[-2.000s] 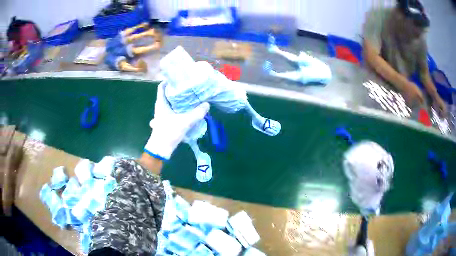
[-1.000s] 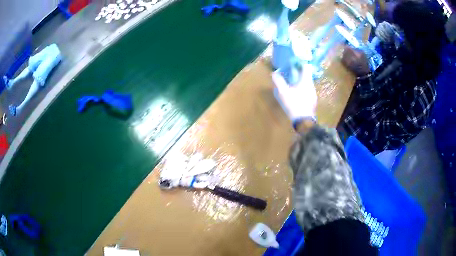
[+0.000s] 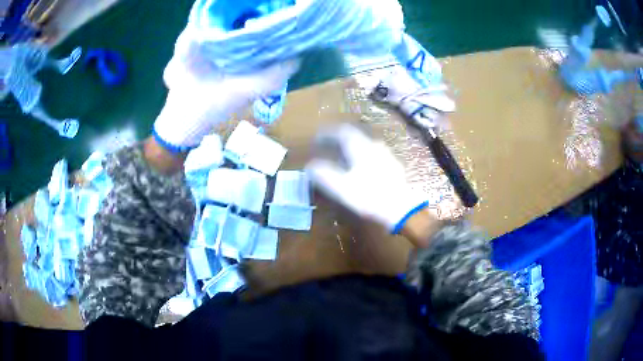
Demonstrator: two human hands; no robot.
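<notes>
My left hand (image 3: 215, 99), in a white knit glove with a blue cuff edge, holds a light-blue figure lower body (image 3: 310, 35) at the top centre. Its oval waist opening faces up and left. My right hand (image 3: 359, 173), gloved and blurred, is over the bench, apart from the figure piece; the fingers look apart and nothing shows in them. Pale-blue box-shaped inserts (image 3: 236, 189) lie in a heap between and beyond my arms. A hammer (image 3: 451, 169) with a black handle and a head padded with a white glove lies on the bench right of my right hand.
The tan bench (image 3: 507, 92) borders a green conveyor belt (image 3: 486, 25). Another light-blue lower body (image 3: 28, 77) and a dark-blue part (image 3: 107, 67) are at upper left. Light-blue pieces (image 3: 596, 70) lie at far right. A blue bin (image 3: 564, 282) with small parts stands below the bench at right.
The view has swung back left from the far right of the bench. My left hand and its figure piece are back in view. My right hand has come away from the light-blue pieces at right.
</notes>
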